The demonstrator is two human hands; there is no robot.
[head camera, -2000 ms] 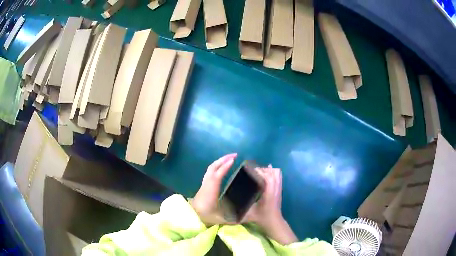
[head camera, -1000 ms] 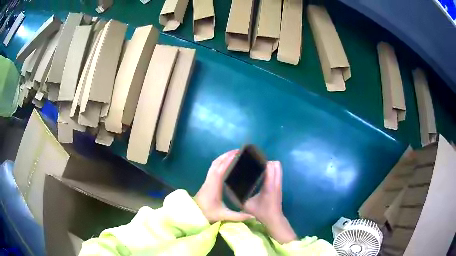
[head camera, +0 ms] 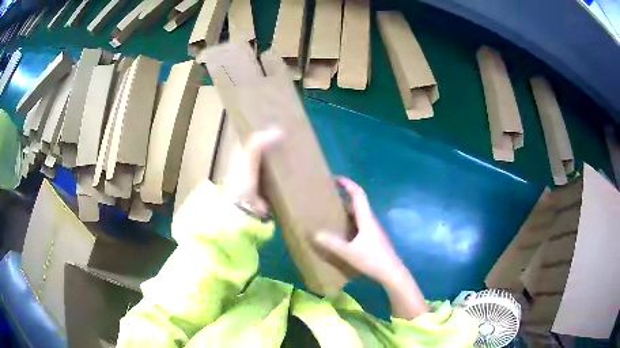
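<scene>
A long brown inner box (head camera: 296, 160) is held lengthwise in front of me over the blue-green bench, slanting from upper left to lower right, slightly blurred. Small flaps show at its far end. My left hand (head camera: 250, 170) grips its left side near the middle. My right hand (head camera: 360, 238) grips its right side lower down, thumb on the top face. The inside of the box is hidden. Both sleeves are yellow-green.
A pile of long boxes (head camera: 132, 122) lies on the bench edge at left. More boxes (head camera: 408, 61) lie on the green conveyor (head camera: 455, 88) beyond. Large cartons stand at lower left (head camera: 58, 238) and right (head camera: 591, 251). A small fan (head camera: 491, 318) sits at lower right.
The box was held end-on with its dark open mouth facing me; now its long side shows and its far end reaches up-left. My left hand has moved up-left. The conveyor boxes have shifted left.
</scene>
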